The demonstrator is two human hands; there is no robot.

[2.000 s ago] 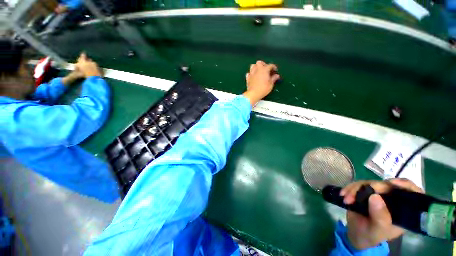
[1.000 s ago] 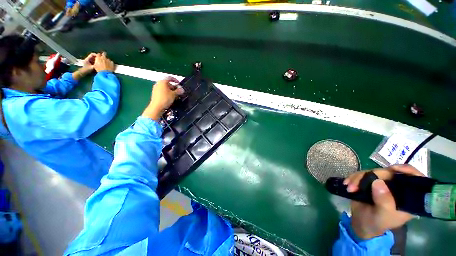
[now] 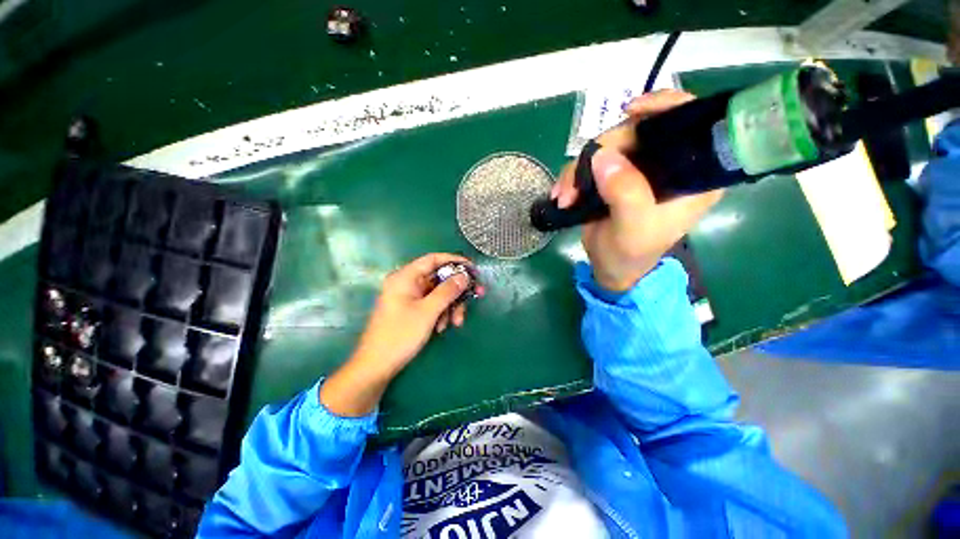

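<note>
My right hand [image 3: 632, 195] grips the black electric screwdriver [image 3: 684, 142], which has a green-and-white label at its rear. Its narrow black nose points left and lies over the right edge of the round, speckled screw dish [image 3: 500, 200]. My left hand [image 3: 421, 305] holds a small dark assembly with shiny silver bits [image 3: 455, 276] between thumb and fingers, just below the dish and apart from the driver nose. The fingers hide part of the assembly.
A black compartment tray [image 3: 158, 316] lies at the left, with several shiny units in its left pockets. A dark unit [image 3: 343, 23] is on the green belt beyond the white rail [image 3: 347, 121]. A labelled plastic bag [image 3: 605, 111], yellowish paper [image 3: 847, 211] and a blue sleeve [image 3: 940, 211] are rightward.
My left hand has left the tray and come near the dish, now with an assembly in it. The view has turned right. My right hand still holds the driver, its nose now over the dish.
</note>
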